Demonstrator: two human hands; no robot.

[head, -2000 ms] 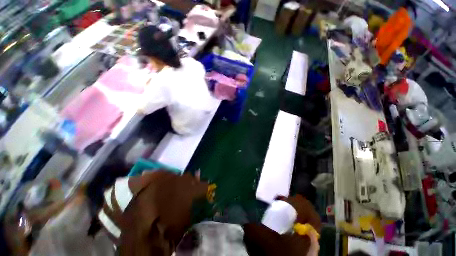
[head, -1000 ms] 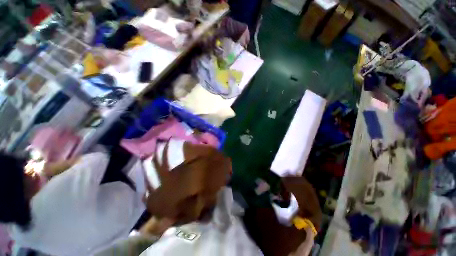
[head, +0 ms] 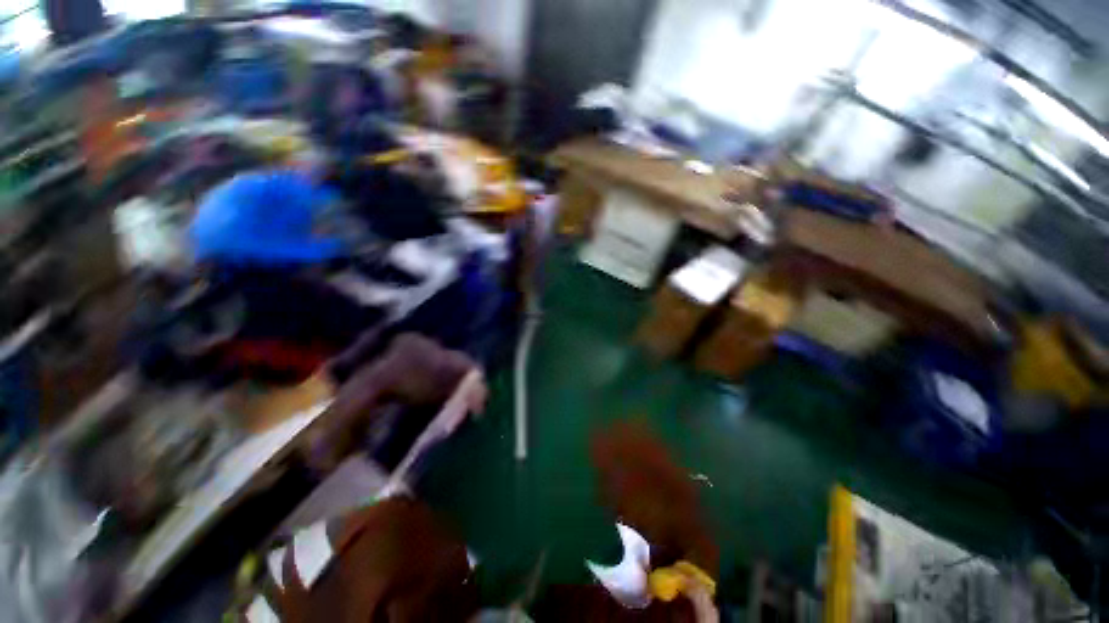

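A brown garment piece with white stripes hangs at the bottom left of centre. A second stretch of brown cloth is at the bottom centre, with a white piece and a yellow strip on it. A small part of my right hand shows at the bottom edge, closed on the brown cloth beside the yellow strip; the rest is cut off. I cannot make out my left hand. The picture is blurred.
Blurred cloth piles and a blue bundle are on the left. Cardboard boxes stand on the green floor before a brown-topped table. A yellow-edged table is at lower right.
The view has moved along the aisle towards the boxes and brown-topped tables. The white-clothed person and the blue crate are out of view. The brown cloth sits lower in the picture.
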